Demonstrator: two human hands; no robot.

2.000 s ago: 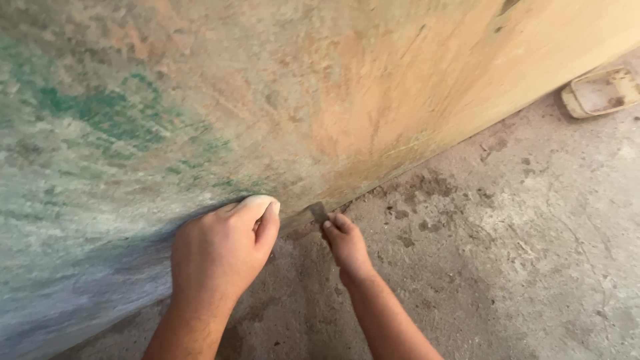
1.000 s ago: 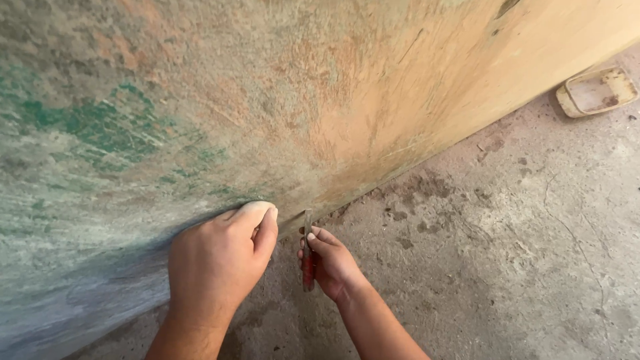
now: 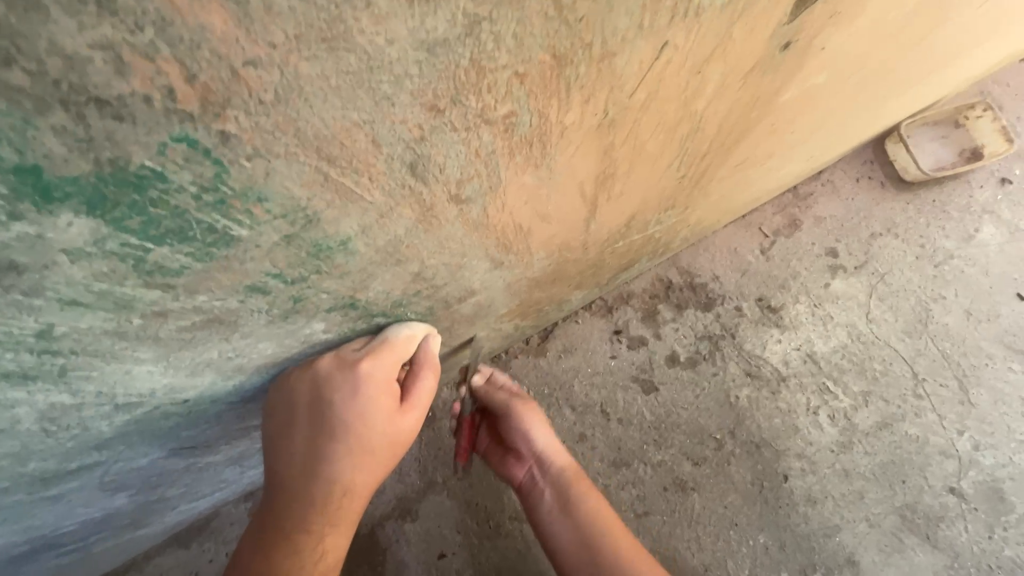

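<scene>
My left hand is curled with its knuckles against the worn, painted wall; whether it holds anything inside is hidden. To its right, my right hand grips a small hand tool with a red handle. The tool's thin metal end points up at the foot of the wall, near my left fingertips. Its exact kind cannot be told. Green, orange and grey patches of paint show on the wall around and above my hands.
A dirty cream plastic tray stands on the concrete floor against the wall at the upper right. The floor has cracks and dark stains. Small crumbs lie along the wall's foot.
My right hand has turned and moved down and left a little from two seconds ago, so the tool's red handle shows. My left hand has stayed at the wall.
</scene>
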